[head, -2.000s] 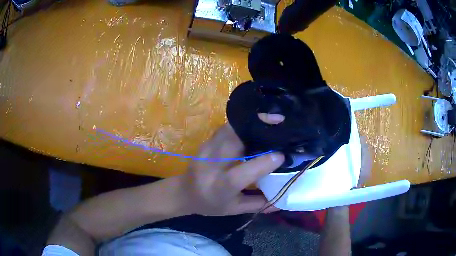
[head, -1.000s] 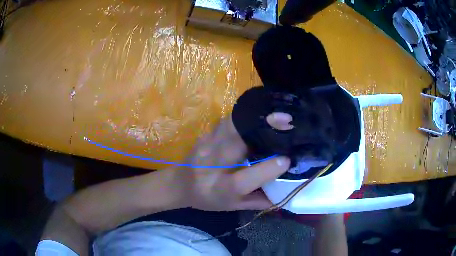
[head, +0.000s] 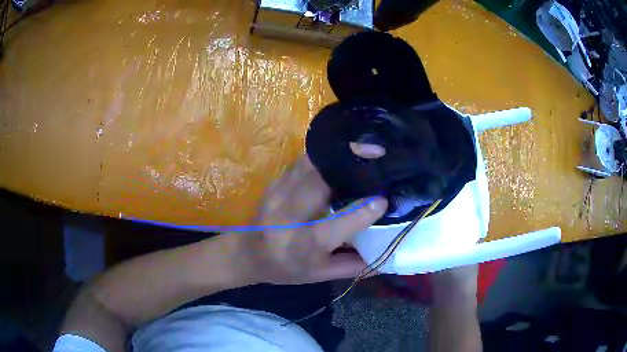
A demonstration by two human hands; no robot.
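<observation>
A white camera housing [head: 440, 240] with two white antennas [head: 519, 250] pointing right is held up over the bench's near edge. A black part [head: 412, 148] with rounded lobes and round openings covers its open side. My left hand [head: 295, 227] grips the lower left of the black part, thumb on its rim beside a thin blue wire [head: 261, 227] that trails left. Thin brown and yellow wires [head: 392, 247] hang from the housing. My right hand is mostly hidden behind the housing; its wrist [head: 454, 282] shows below. A fingertip shows through the black part's opening; whose is unclear.
The orange-yellow bench [head: 172, 117] lies under shiny film. A silver metal box [head: 309, 20] stands at the back, with a dark cylinder [head: 405, 10] beside it. White camera parts [head: 606, 150] and dark wires lie at the right, some on a green mat.
The housing and black part moved slightly right, then back left and up, with both hands. The blue wire's free end has dropped to the bench's near edge.
</observation>
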